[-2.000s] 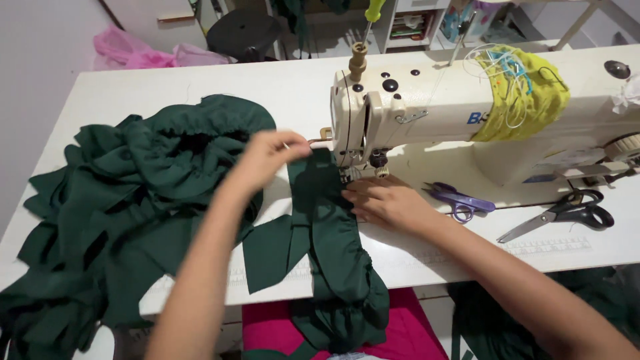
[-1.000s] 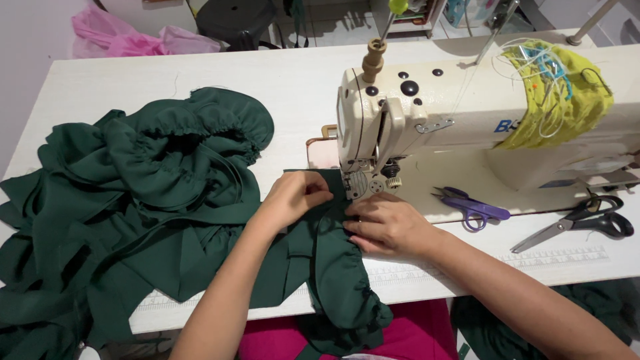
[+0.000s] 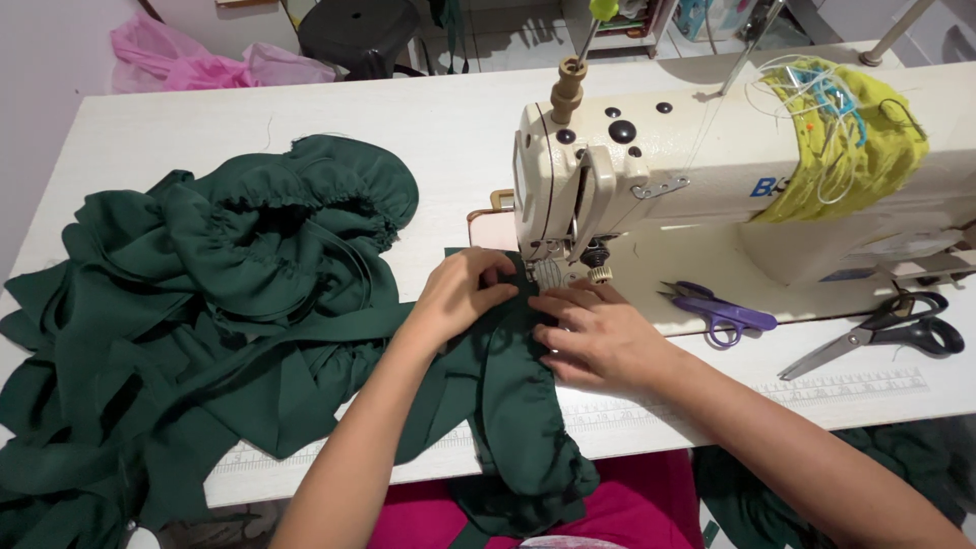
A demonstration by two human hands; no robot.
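Observation:
A dark green gathered fabric piece (image 3: 526, 412) runs from beside the presser foot of the white sewing machine (image 3: 656, 145) down over the table's front edge. My left hand (image 3: 465, 290) grips its upper part between thumb and fingers, just left of the needle area. Close to the needle area on the right, my right hand (image 3: 598, 335) lies on the fabric's right edge, fingers bent; whether they pinch the cloth is hidden. A large heap of dark green fabric (image 3: 229, 267) with gathered edges lies at the left, and a strip from it reaches under my left wrist.
Purple thread snips (image 3: 724, 309) and black-handled scissors (image 3: 869, 335) lie right of my right hand. A ruler scale (image 3: 854, 385) runs along the front of the white table (image 3: 427, 114). Lime-green cloth (image 3: 854, 145) with pins and threads wraps the machine arm. A black stool (image 3: 358, 30) stands behind.
My left hand was at the fabric's top edge beside the machine head and has come down onto the cloth. A strip from the heap now lies across toward my left wrist. The view has shifted.

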